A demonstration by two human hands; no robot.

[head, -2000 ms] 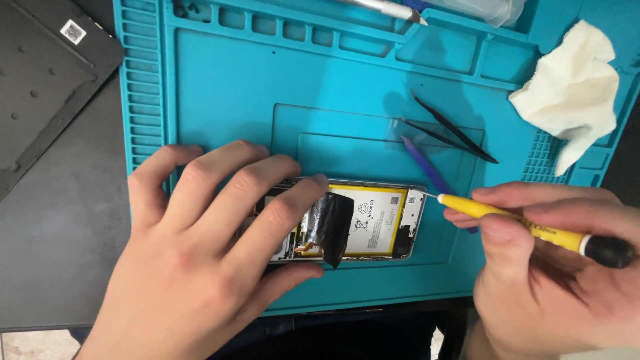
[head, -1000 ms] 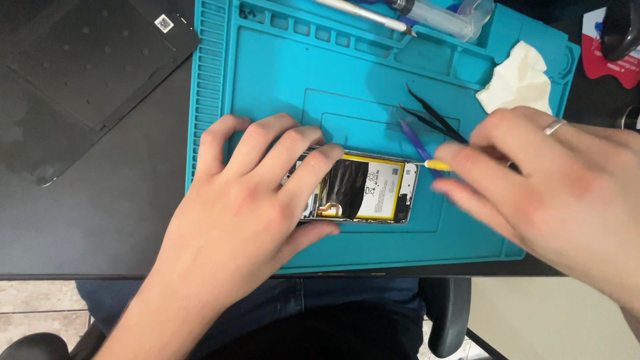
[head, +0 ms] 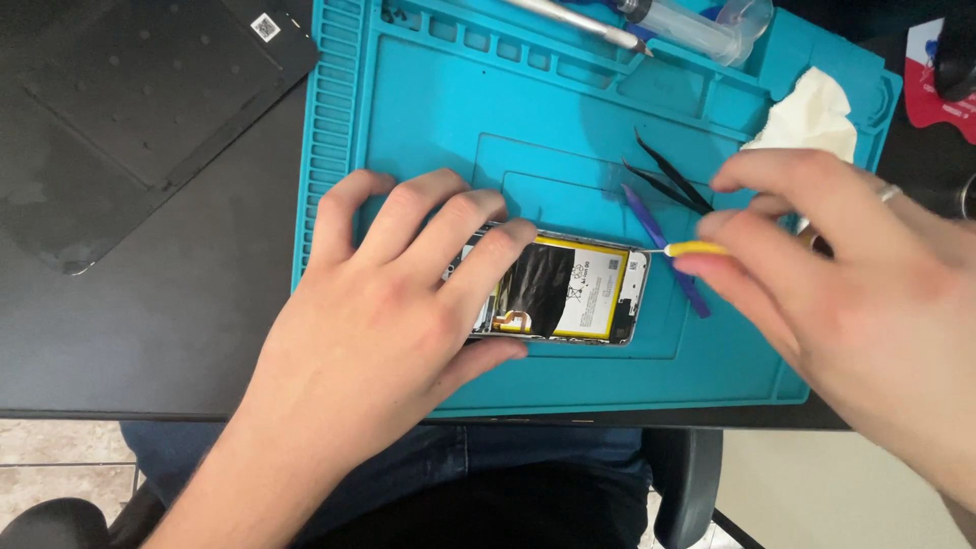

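Observation:
An opened smartphone (head: 632, 297) lies on a teal silicone repair mat (head: 442, 107), its white, yellow-edged battery (head: 595, 297) partly covered by a loose black film (head: 537, 286). My left hand (head: 404, 305) grips the phone's left part, fingers over the far edge and thumb at the near edge. A thin screwdriver with a yellow handle (head: 694, 248) is pinched in my right hand (head: 831, 267). Its metal tip is at the phone's upper right corner. Just right of the phone, under the screwdriver, lies a purple plastic pry tool (head: 663, 244). Black tweezers (head: 671, 179) rest beyond it, partly behind my right fingers.
A black panel (head: 152, 99) lies at the far left. Along the mat's far side are a silver pen-shaped tool (head: 587, 23) and a clear syringe (head: 694, 27). A crumpled white cloth or tissue (head: 812, 114) sits beyond my right hand.
My right hand has turned over the screwdriver and brought its tip to the phone's right end. My left hand still holds the phone. The view shows more of the near side.

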